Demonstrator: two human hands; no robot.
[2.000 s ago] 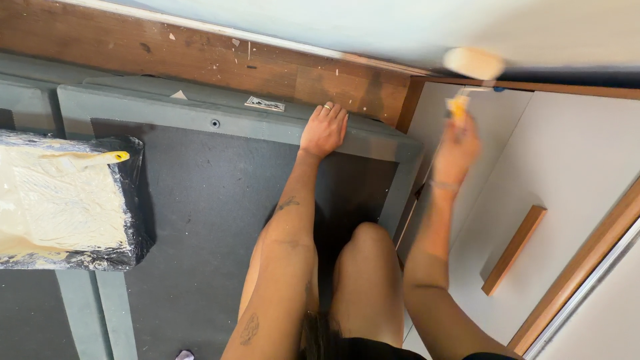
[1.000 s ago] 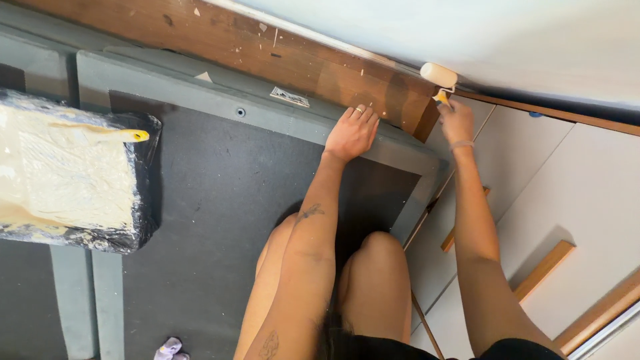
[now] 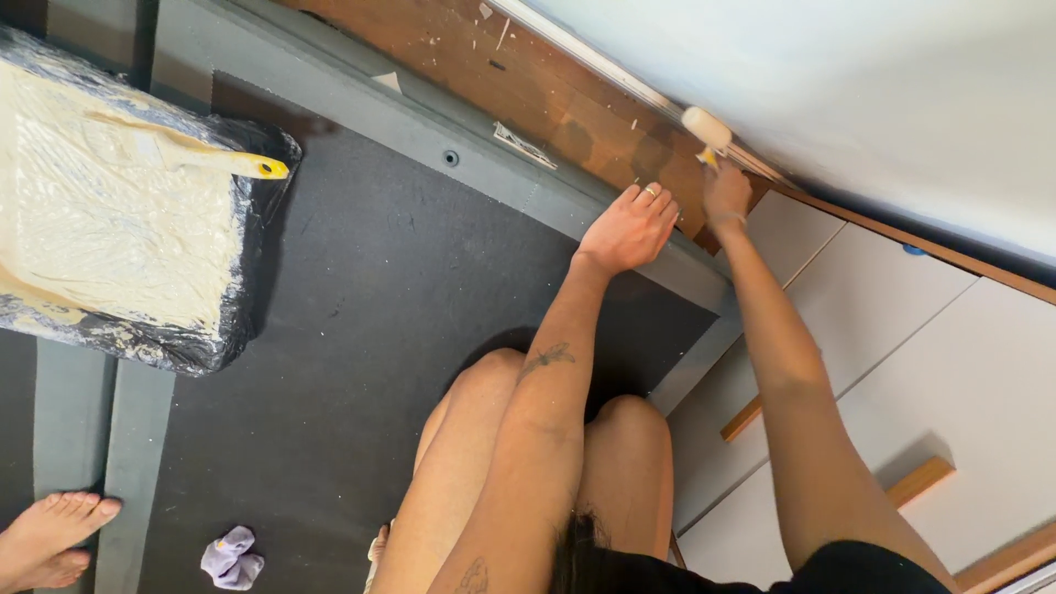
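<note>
My right hand (image 3: 726, 196) grips the yellow handle of a small paint roller (image 3: 707, 128); its pale cylinder is near the foot of the white wall (image 3: 833, 91), though whether it touches cannot be told. My left hand (image 3: 631, 227) rests on the grey padded edge of the dark bed base (image 3: 396, 272), fingers over the rim, holding no object. At the left, a plastic-wrapped paint tray (image 3: 239, 272) is coated in cream paint, and a paintbrush (image 3: 262, 167) with a yellow-tipped handle lies across it.
White cabinet doors (image 3: 932, 355) with wooden handles stand at the right. A crumpled lilac cloth (image 3: 233, 559) lies on the base. Another person's bare feet (image 3: 58, 528) are at lower left. A wooden floor strip (image 3: 569, 107) runs between base and wall.
The roller in my right hand has moved down along the foot of the wall, closer to my left hand. Another person's feet have come into view at lower left.
</note>
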